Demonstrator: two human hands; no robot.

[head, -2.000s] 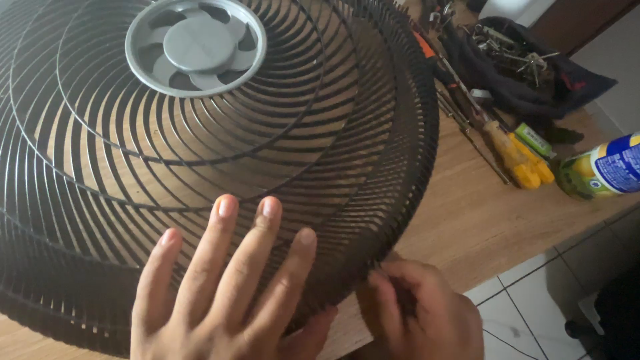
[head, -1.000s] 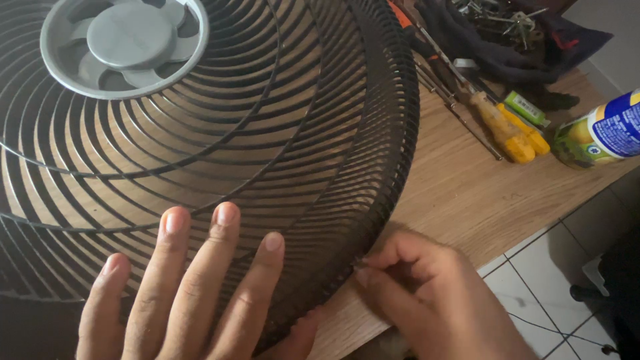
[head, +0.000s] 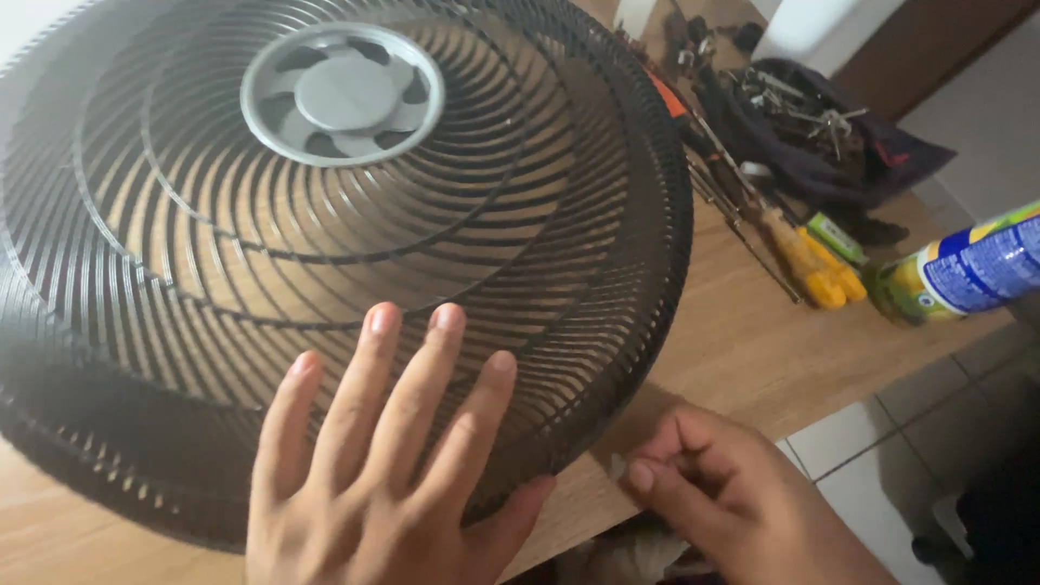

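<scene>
A round black plastic fan grille (head: 341, 284) with curved ribs lies on the wooden table (head: 731, 357). Its grey centre cap (head: 345, 93) faces up. My left hand (head: 398, 463) rests spread on the near part of the grille, fingers apart, holding nothing. Just off the grille's lower right rim is my right hand (head: 723, 487), its thumb and index finger pinched on a small pale, translucent piece (head: 618, 466) that I cannot identify further.
Screwdrivers with yellow handles (head: 821, 268) lie right of the grille, beside a small green item (head: 837, 236). Behind them a dark cloth pouch (head: 861, 162) holds metal pieces. A blue and yellow labelled container (head: 975, 264) is at the right table edge, above a tiled floor (head: 869, 439).
My right hand has come away from the grille's rim, and the small pale piece now shows at its fingertips. My left hand stays spread on the grille.
</scene>
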